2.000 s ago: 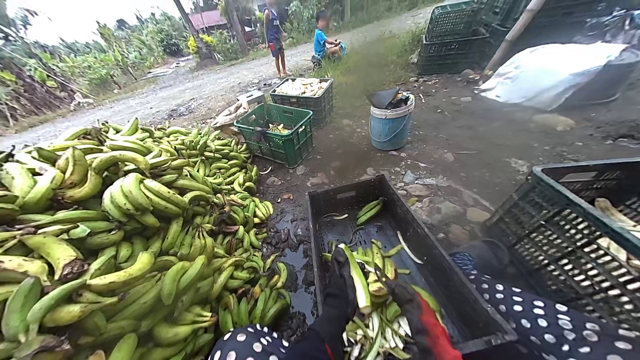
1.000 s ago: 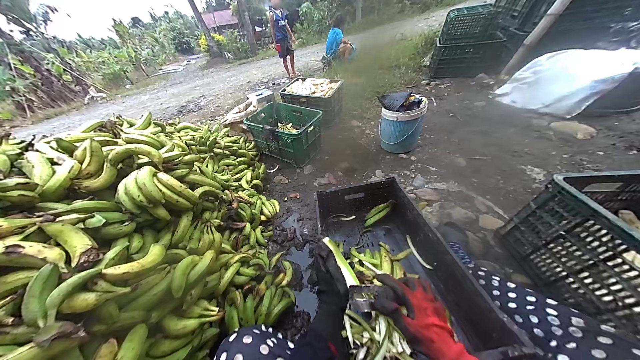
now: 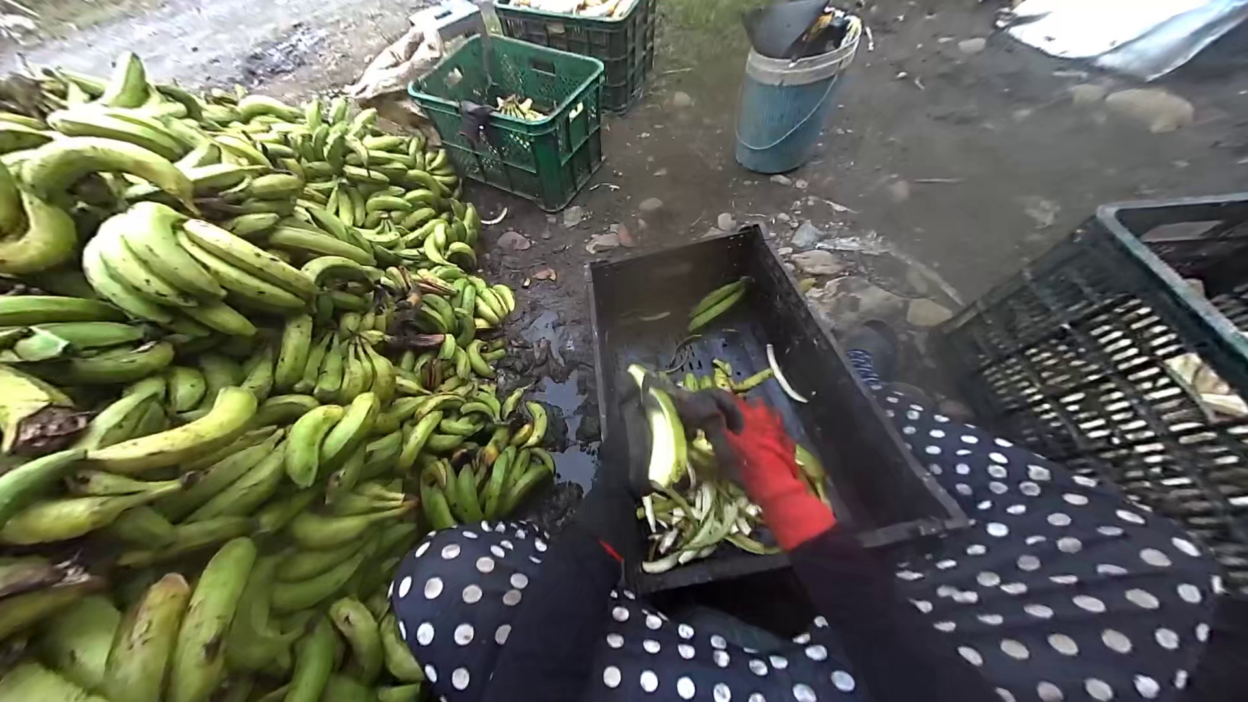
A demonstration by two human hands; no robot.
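Note:
My left hand (image 3: 624,448), in a dark glove, grips a partly peeled green plantain (image 3: 666,434) above a black plastic crate (image 3: 838,405). Against the upper part of that plantain is my right hand (image 3: 765,453), in a red and black glove, its fingers curled; whether it holds a tool cannot be made out. Strips of green peel (image 3: 707,517) lie heaped in the crate below both hands. Two small green plantains (image 3: 718,304) rest near the crate's far end. A large heap of green plantains (image 3: 224,390) fills the left side.
Beyond the crate stand a green plastic crate (image 3: 531,166), a darker crate (image 3: 629,58) and a blue bucket (image 3: 785,112) with things in it. A dark slatted crate (image 3: 1092,322) is close on the right. Stones (image 3: 819,263) and mud lie around. A white sheet (image 3: 1121,29) is at upper right.
The view has tilted down. The left hand still holds a plantain, which now shows a broad pale peeled side. The right hand has moved up along it.

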